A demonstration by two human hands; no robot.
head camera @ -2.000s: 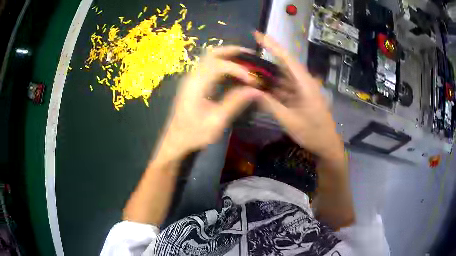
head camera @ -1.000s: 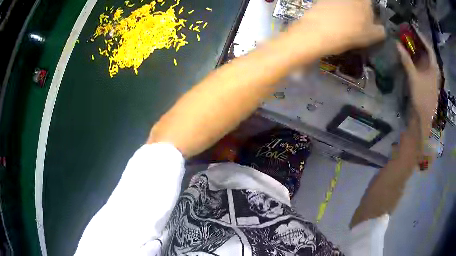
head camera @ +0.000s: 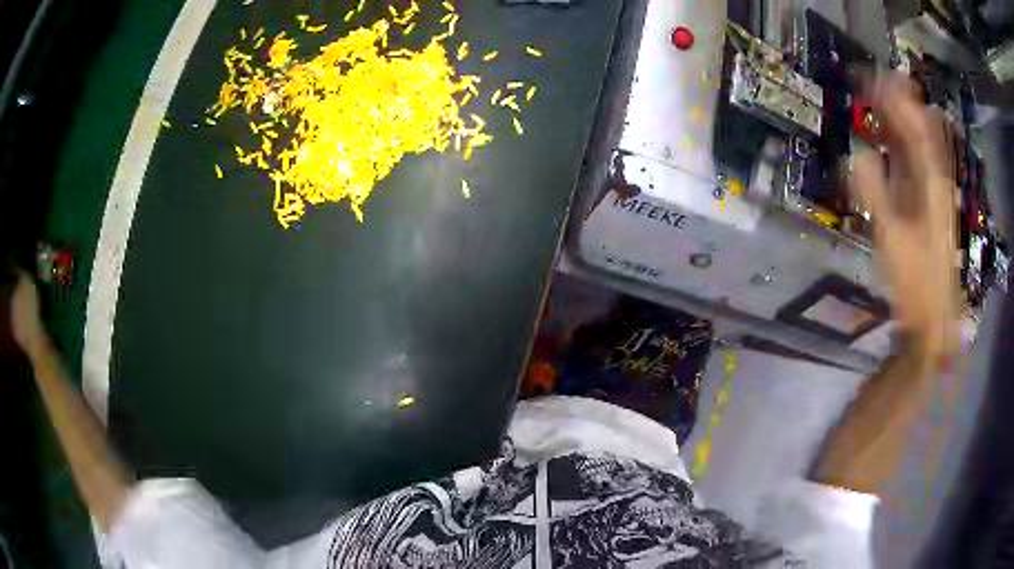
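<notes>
My left hand (head camera: 25, 313) is small and dim at the far left edge, over the green conveyor. It is just below a small unit with a red end (head camera: 60, 265); whether it touches or holds the unit cannot be told. My right hand (head camera: 910, 183) is blurred over the machine's fixture, fingers apart, with nothing visible in it. Beside its fingers, a unit's red end (head camera: 861, 118) shows at the fixture, partly hidden by the hand. A loose pile of small yellow parts (head camera: 361, 117) lies on the dark green tabletop (head camera: 234, 333).
The off-white machine (head camera: 656, 228) marked "MEEKE" stands at the right, with a red button (head camera: 682, 38) and a dark-framed screen (head camera: 836, 315). A white edge line (head camera: 117, 239) separates table and conveyor (head camera: 72, 200). One stray yellow part (head camera: 406, 401) lies near the front.
My left hand has moved from over the machine to the conveyor at far left. My right hand, earlier with a red-ended unit, now shows none. The view has shifted.
</notes>
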